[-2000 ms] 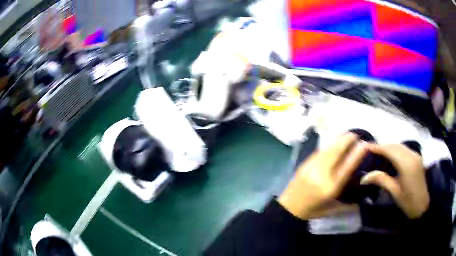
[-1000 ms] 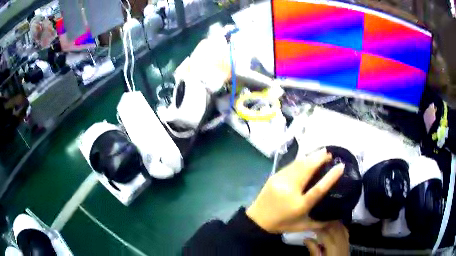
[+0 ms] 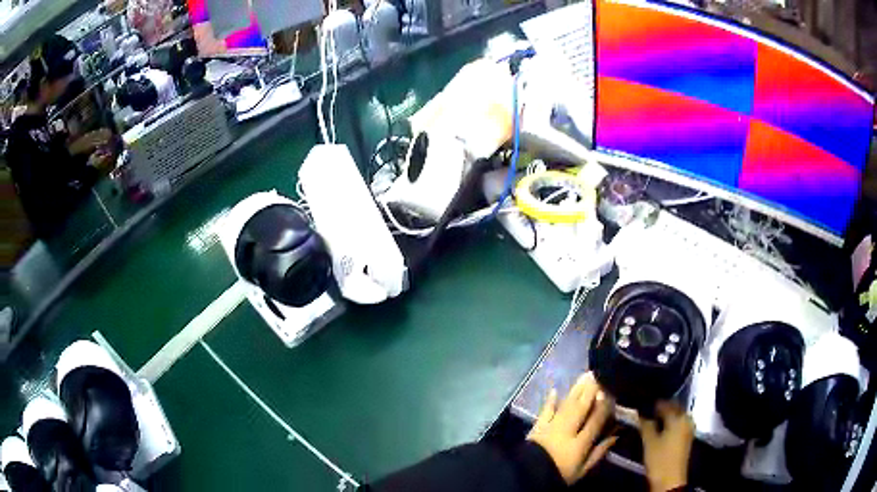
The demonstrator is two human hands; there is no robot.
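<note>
A PTZ camera head point(image 3: 646, 338), a glossy black ball with a ring of small round lights around a centre lens, faces up at the right of the view, its white housing point(image 3: 664, 248) behind it. My left hand point(image 3: 575, 428) is at its lower left edge, fingers apart, fingertips close to or touching the ball. My right hand point(image 3: 666, 444) is below the ball, blurred, with its fingertips at the lower edge; whether it holds anything cannot be seen.
Two more camera heads point(image 3: 760, 378) stand to the right. A monitor point(image 3: 736, 106) shows red and blue blocks. A yellow cable coil point(image 3: 556, 196), a white block point(image 3: 352, 226) and another camera point(image 3: 284, 255) are on the green mat. Several cameras stand lower left. A person point(image 3: 48, 144) is far left.
My left hand has moved off the top of the ball to its lower left. My right hand has moved slightly right. The ball's lens and lights now show. The view has shifted.
</note>
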